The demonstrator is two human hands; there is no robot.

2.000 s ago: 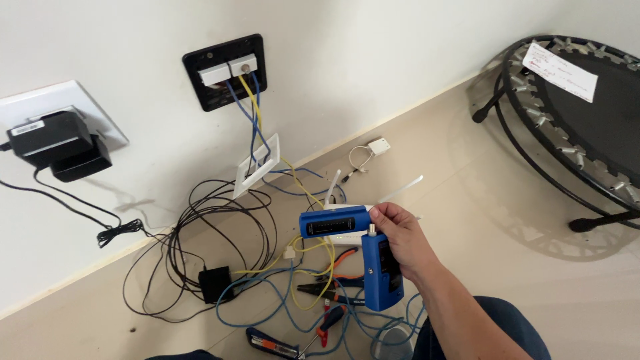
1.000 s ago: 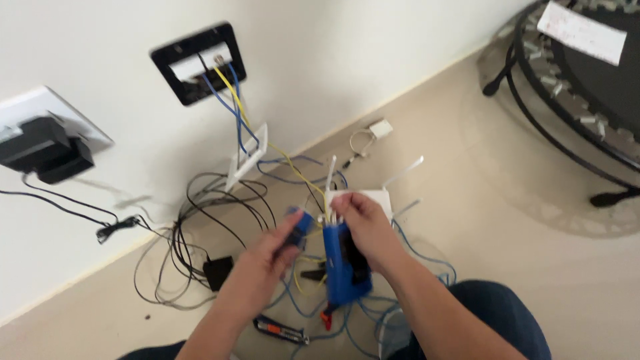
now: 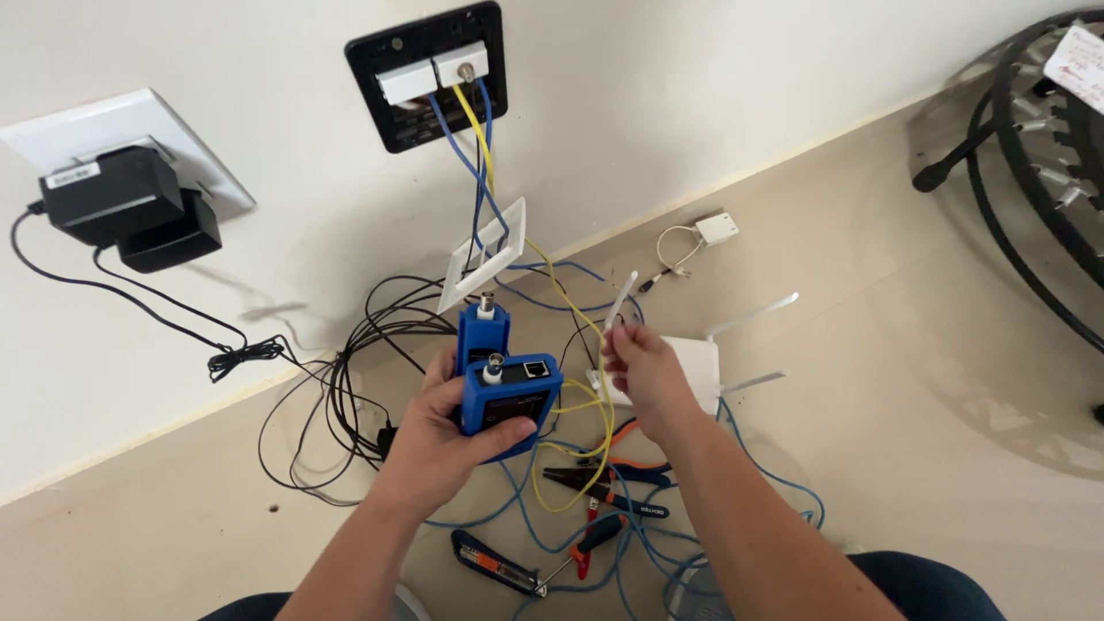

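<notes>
My left hand [image 3: 461,431] grips both blue units of a network cable tester, the front unit [image 3: 509,401] overlapping the rear unit [image 3: 485,332]. Metal coaxial connectors stick up from both, and the front one shows an empty network port. My right hand [image 3: 642,371] is raised over the white router [image 3: 694,366], thumb and fingers drawn together beside one antenna [image 3: 622,297] and the yellow cable [image 3: 608,405]; whether it holds anything small is unclear. Behind them, a loose white wall plate frame [image 3: 483,254] hangs around cables from the black wall box [image 3: 427,78].
Pliers [image 3: 604,492], a screwdriver [image 3: 595,535] and a utility knife [image 3: 496,562] lie among blue cables on the floor. Black cables [image 3: 345,388] coil at left below plugged-in power adapters [image 3: 112,197]. A small white adapter [image 3: 716,229] lies near the wall; a mini trampoline [image 3: 1009,129] stands right.
My left hand has come into view and now holds both tester units. A second ago my right hand was on the larger unit; it has let go and moved right.
</notes>
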